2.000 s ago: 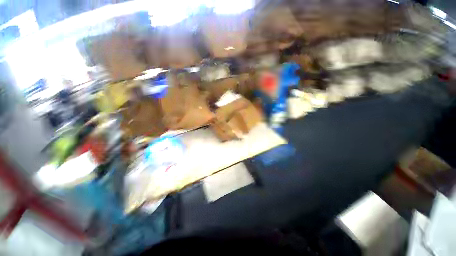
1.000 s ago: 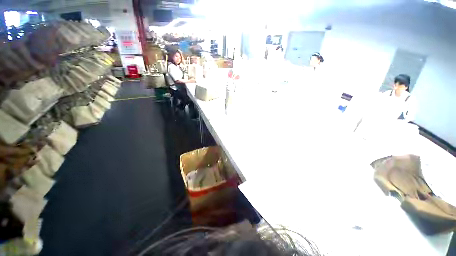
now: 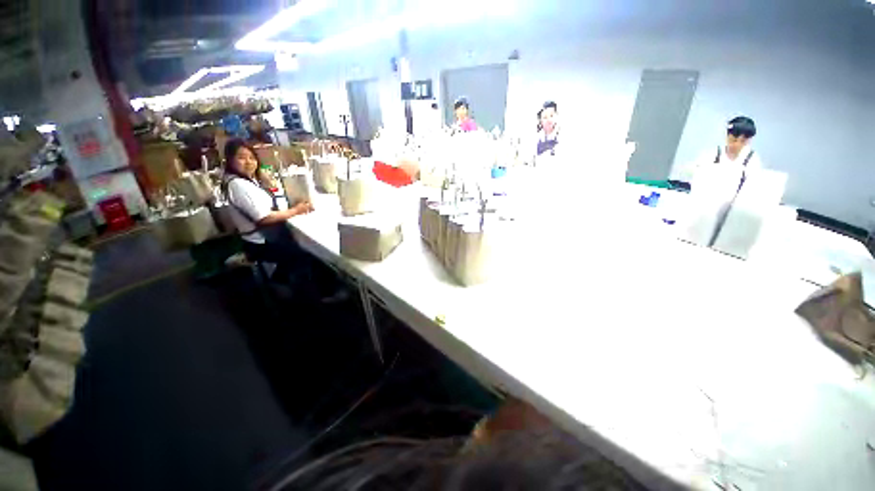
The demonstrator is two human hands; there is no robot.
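Neither of my hands can be made out. A dark, blurred bundle of thin curved strips (image 3: 413,465) lies at the bottom edge, with a brown patch at its right; what it is I cannot tell. The white worktable (image 3: 576,355) runs from the lower right to the far left. A row of taupe tote bags (image 3: 453,240) stands upright on it with handles up. A taupe bag (image 3: 371,238) lies left of the row. A yellow scrap (image 3: 439,319) is at the table's near edge.
A seated person (image 3: 257,201) is at the table's left side. Several people are along the far side. A brown bag (image 3: 842,316) slumps at the right edge. Bags on a rack (image 3: 53,336) line the left side, beside the dark floor (image 3: 182,355). A red tray (image 3: 391,173) is beyond the bags.
The view has swung from the rack and another table to the white table. Since one second ago it has turned further right; the open carton beside the table is out of view.
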